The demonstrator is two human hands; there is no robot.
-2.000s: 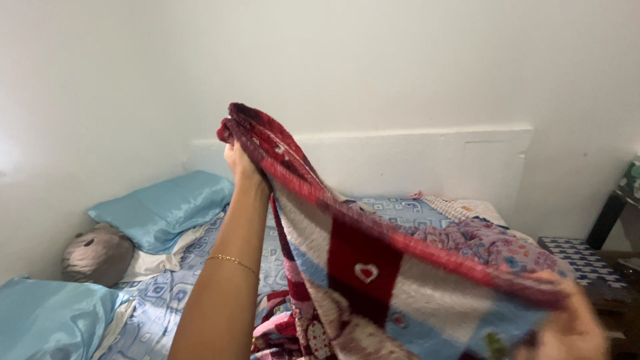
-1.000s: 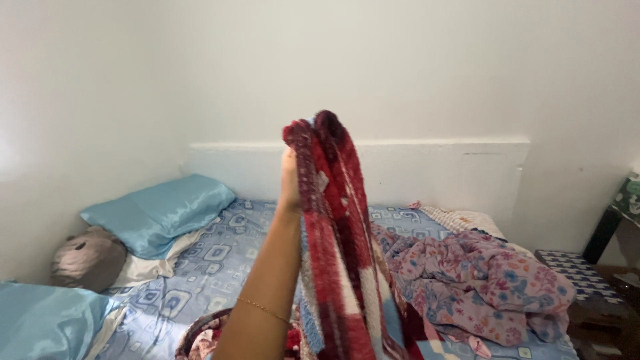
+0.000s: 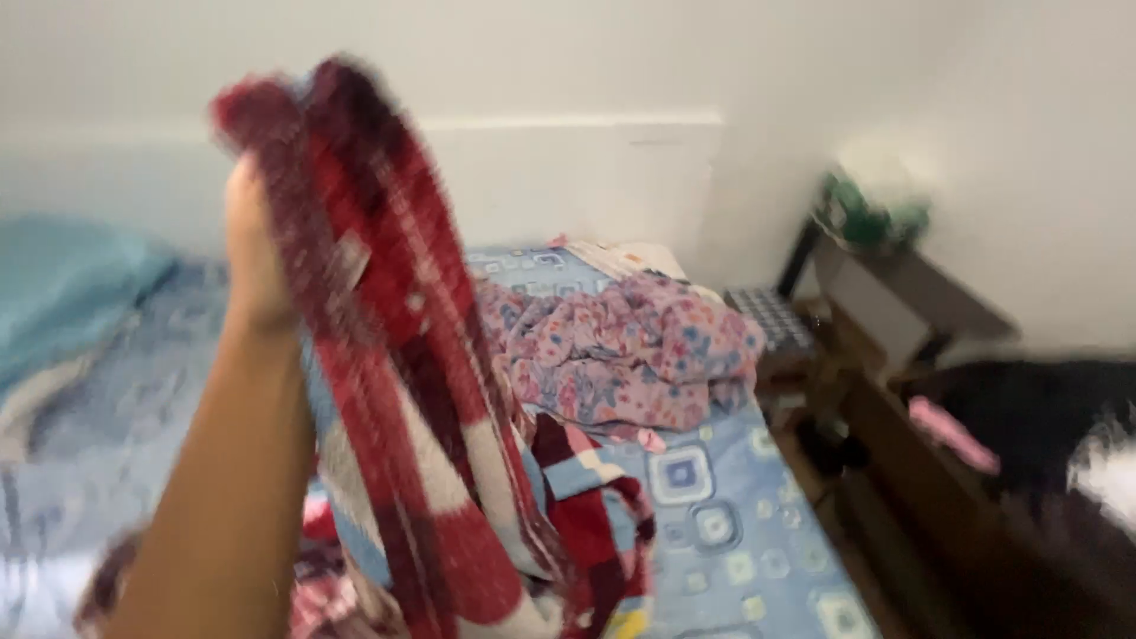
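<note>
My left hand (image 3: 257,248) is raised at the left of the view, gripping the upper edge of a red, white and blue patchwork-patterned fleece blanket (image 3: 390,293). The blanket hangs down in long folds to the right of my forearm, and its lower part rests on the bed. A small pale tag shows on it near my fingers, which are mostly hidden behind the cloth. My right hand is not in view. Motion blurs the picture.
A blue patterned bedsheet (image 3: 745,550) covers the bed. On it lie a crumpled pink floral blanket (image 3: 612,355) and a light blue satin pillow (image 3: 71,284). The white headboard (image 3: 586,177) stands behind. Right of the bed are a dark table (image 3: 923,275) and a pink object (image 3: 954,435).
Two seconds ago both hands held the blanket stretched wide; my right hand has since left the view, and the blanket now hangs in folds from my left hand. The view has swung right.
</note>
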